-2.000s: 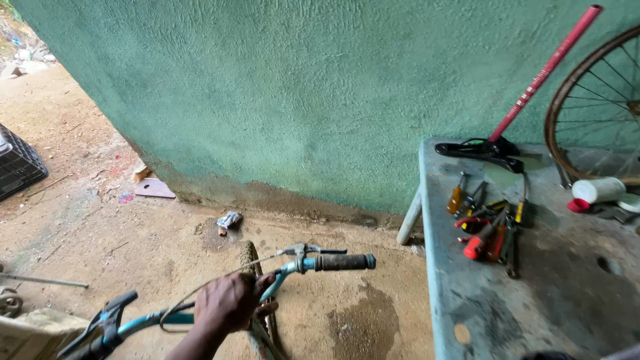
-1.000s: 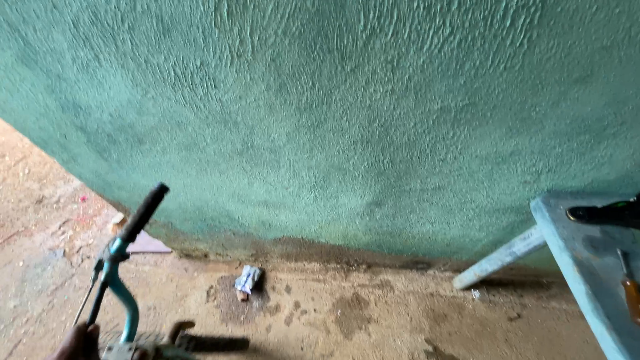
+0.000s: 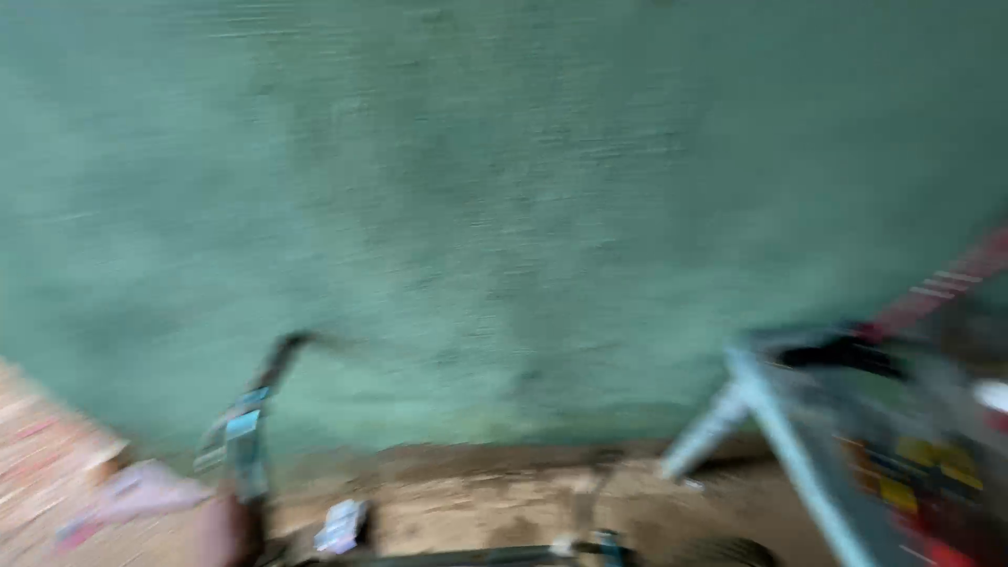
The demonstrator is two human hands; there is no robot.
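The view is strongly blurred. A blue bicycle handlebar [image 3: 246, 441] rises at the lower left, its dark end tilted up in front of the green wall. My left hand [image 3: 222, 529], a smear at the bottom edge, appears closed around the lower part of this bar; its fingers are not distinct. More of the bicycle [image 3: 472, 556] crosses the bottom edge, with a dark rounded part [image 3: 728, 551] to the right that is too blurred to name. My right hand is out of view.
A pale blue table [image 3: 795, 465] stands at the right, bearing a black saddle [image 3: 846, 356] with a red seatpost [image 3: 937, 291] and several hand tools [image 3: 913, 480]. Crumpled litter [image 3: 342, 526] lies on the ground by the green wall [image 3: 504, 236].
The handlebar was lower and roughly level across the view two seconds ago; it has since swung, with one end pointing up at the left. The view has shifted a lot.
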